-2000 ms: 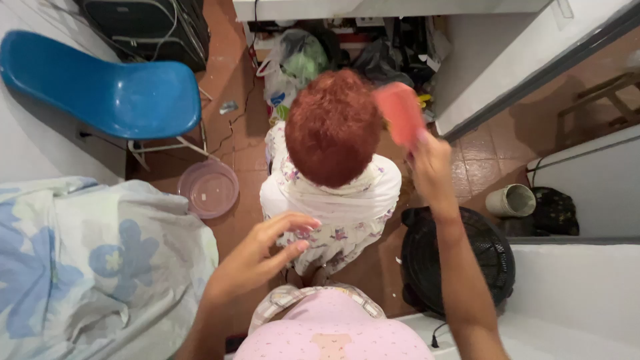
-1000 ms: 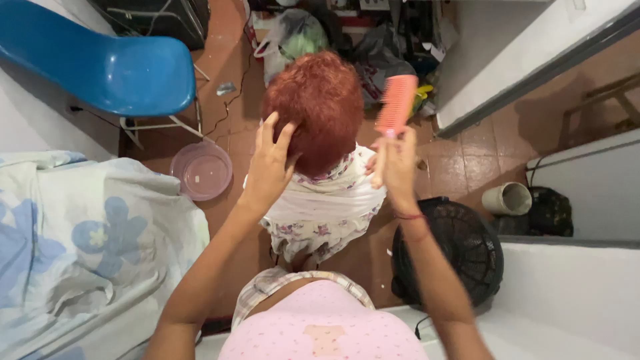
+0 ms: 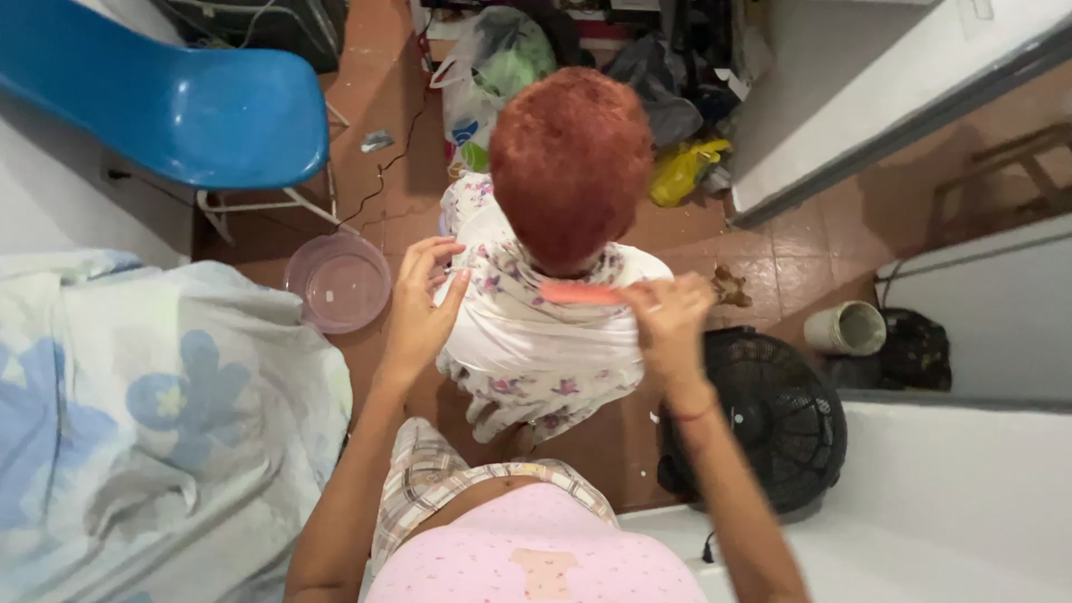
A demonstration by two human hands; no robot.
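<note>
A person with short reddish hair [image 3: 574, 159] is in front of me, seen from above and behind, with a white floral cloth [image 3: 544, 335] around the shoulders. My right hand [image 3: 674, 322] grips a coral-pink hairbrush [image 3: 579, 292], which lies level across the nape, just below the hair; its bristles cannot be made out. To the left, by the person's shoulder, my left hand [image 3: 429, 293] is raised with fingers apart and holds nothing. Whether its fingertips touch the cloth cannot be told.
Left are a blue plastic chair [image 3: 243, 117], a pink translucent basin [image 3: 337, 285] and a floral sheet [image 3: 209, 402]. A black fan [image 3: 758, 419] stands on the floor at right, near a white bucket [image 3: 846, 328]. Plastic bags [image 3: 494, 75] lie beyond the person, and a cable crosses the floor.
My left hand has come off the hair, where it was one second ago, down beside the shoulder. The brush, upright at the right of the head before, is now level at the nape.
</note>
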